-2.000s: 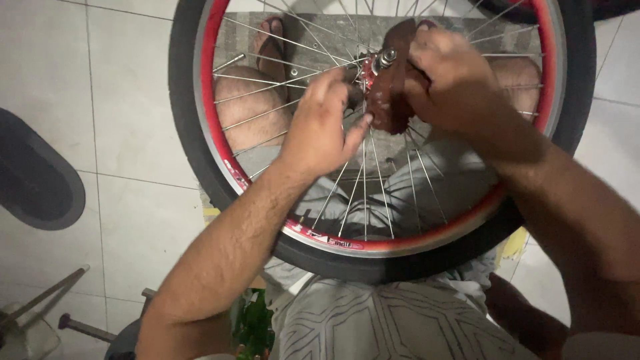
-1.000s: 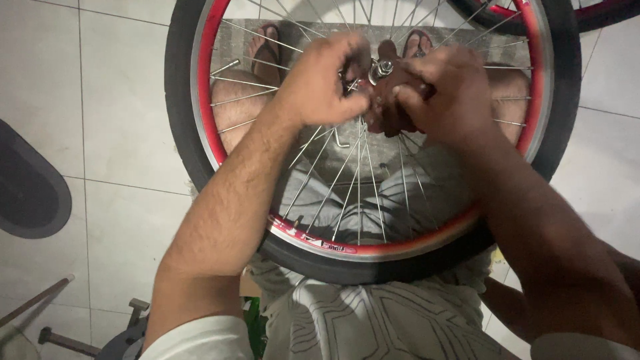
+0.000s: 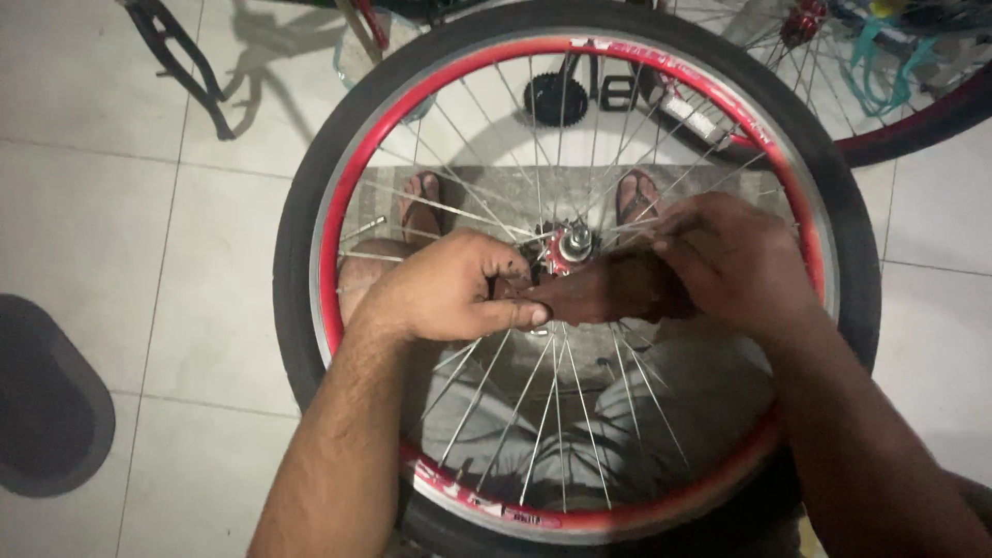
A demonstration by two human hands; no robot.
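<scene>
A bicycle wheel (image 3: 335,201) with a red rim, black tyre and thin metal spokes lies across my lap. At its middle is the red hub (image 3: 559,252) with a silver axle end. My left hand (image 3: 465,291) pinches one end of a reddish-brown cloth (image 3: 604,291) between thumb and fingers, just below and left of the hub. The cloth is stretched to the right, its other end at my right hand (image 3: 728,256), whose thumb and fingers grip it near the upper edge. Part of the cloth lies in shadow.
Beyond the wheel are a black crankset with chainring (image 3: 556,99) and a pedal (image 3: 618,93). A second red-rimmed wheel (image 3: 922,142) lies at upper right. A dark oval mat (image 3: 50,395) is on the tiled floor at left, a black bicycle fork (image 3: 186,70) at upper left.
The brown cloth, bunched at the hub before, is now spread between my hands. My right hand has moved right, away from the hub. The view has shifted, showing more floor beyond the wheel.
</scene>
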